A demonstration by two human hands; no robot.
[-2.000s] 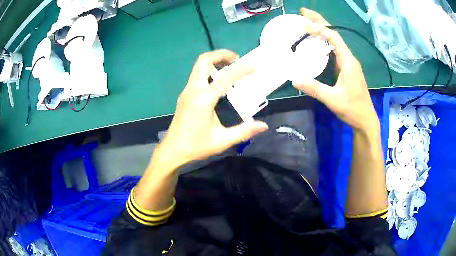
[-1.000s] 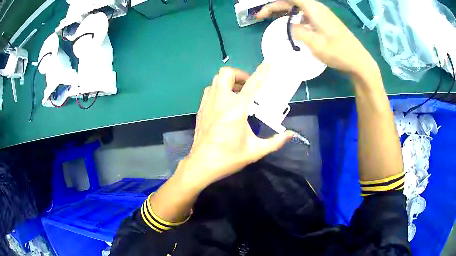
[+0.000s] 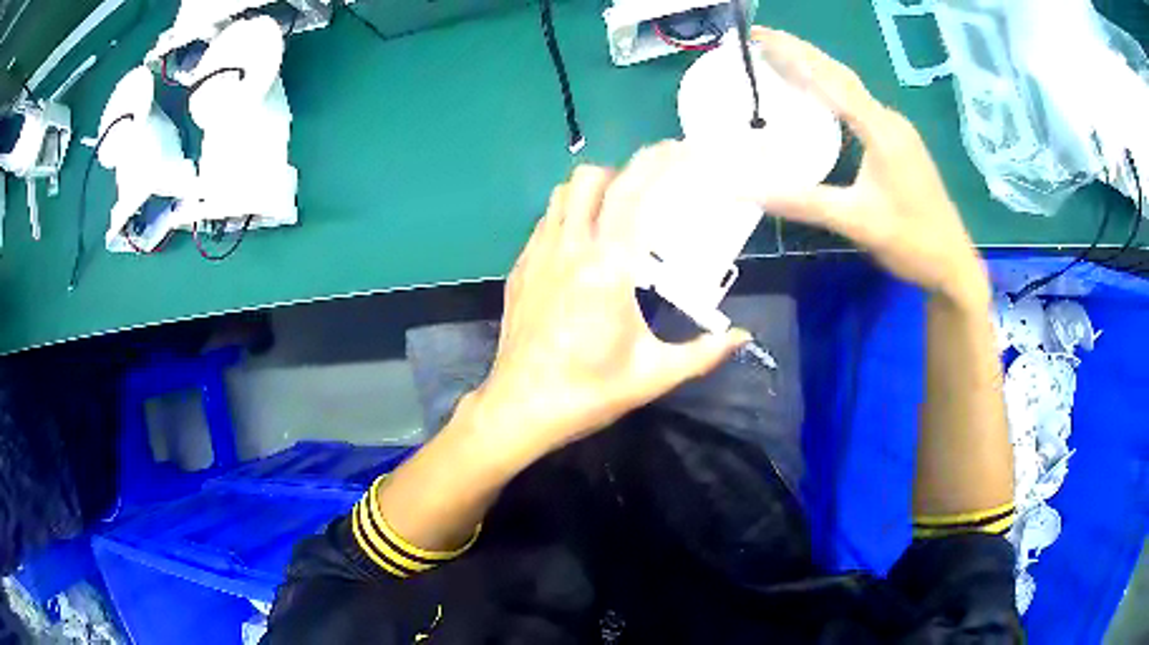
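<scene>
A white plastic housing is held tilted over the front edge of the bench, its round head up and to the right. A black cable comes out of the round head and runs upward. My left hand holds the lower, rectangular end, thumb below and fingers over the upper side. My right hand is curved round the right side of the round head. The inside of the open end is mostly hidden.
White units with black cables and red wires stand on the green bench at left. Another open housing lies at top centre. A black cord with a small connector lies mid-bench. Clear plastic bags are at right, above a blue bin.
The housing has turned more upright and moved slightly right. My right hand shifted over the head and cable, then back to its right side. The cable now points up. The black cord's tip has come into view.
</scene>
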